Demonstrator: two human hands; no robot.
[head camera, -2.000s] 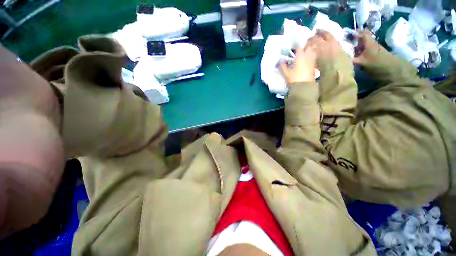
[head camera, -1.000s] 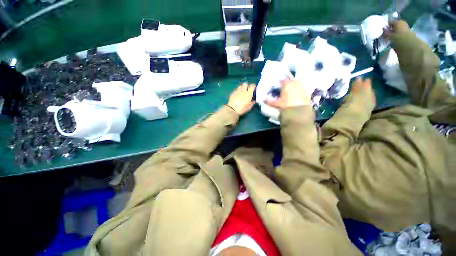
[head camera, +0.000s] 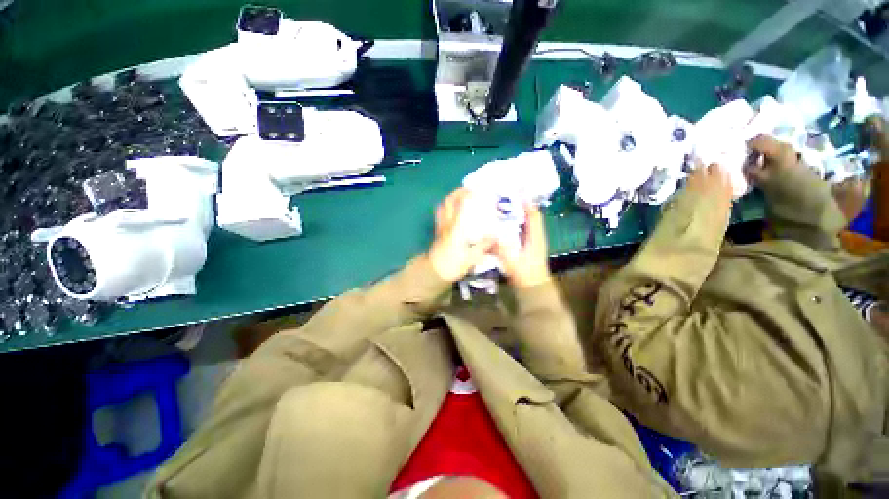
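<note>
A white camera housing (head camera: 509, 187) with a small dark lens is held over the front edge of the green bench, in front of my chest. My left hand (head camera: 456, 239) grips its left side. My right hand (head camera: 527, 246) grips its lower right side. Both hands are slightly blurred, and the fingers partly cover the housing. A small pale part hangs below it between my hands. More white camera housings (head camera: 624, 146) with dark lenses stand together on the bench to the right of my hands.
A black electric screwdriver (head camera: 521, 54) hangs before a silver screw feeder (head camera: 466, 102). At left are a bullet camera (head camera: 146, 244), square-front cameras (head camera: 317, 146) and a heap of dark parts (head camera: 39, 185). A coworker's arms (head camera: 673, 244) work at right beside me.
The housing has come left and towards me from the group at right. My left hand, on the bench a second ago, now holds it together with my right. The coworker's hands have moved.
</note>
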